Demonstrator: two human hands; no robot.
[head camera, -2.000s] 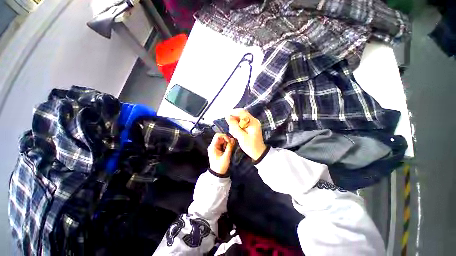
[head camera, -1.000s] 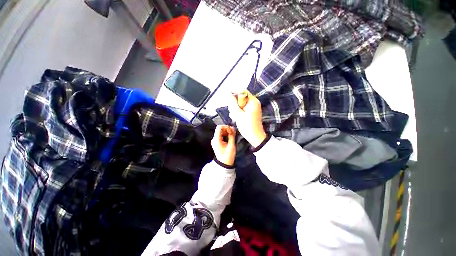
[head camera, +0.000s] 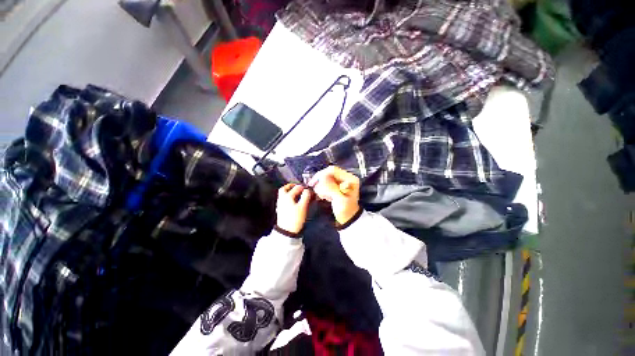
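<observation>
A navy plaid garment (head camera: 432, 149) with white check lines lies on the white table, its left edge running to my hands. Its grey lining (head camera: 438, 212) shows below the plaid, with dark blue cloth under it. My left hand (head camera: 292, 207) pinches the garment's edge with thumb and fingertips. My right hand (head camera: 338, 193) is close beside it, fingers curled at the same edge. Whether a small tool is in the right hand cannot be told. The pinched spot is small and blurred.
A black hanger (head camera: 306, 122) and a smartphone (head camera: 252, 126) lie on the white table (head camera: 296, 69). A grey-pink check garment (head camera: 418, 42) covers the far end. Plaid garments (head camera: 90, 160) are heaped at left by a blue crate (head camera: 167, 139). An orange-red bin (head camera: 233, 66) stands beyond.
The view has shifted a little. My right hand has come down from its raised position and is now close to my left hand at the garment's edge.
</observation>
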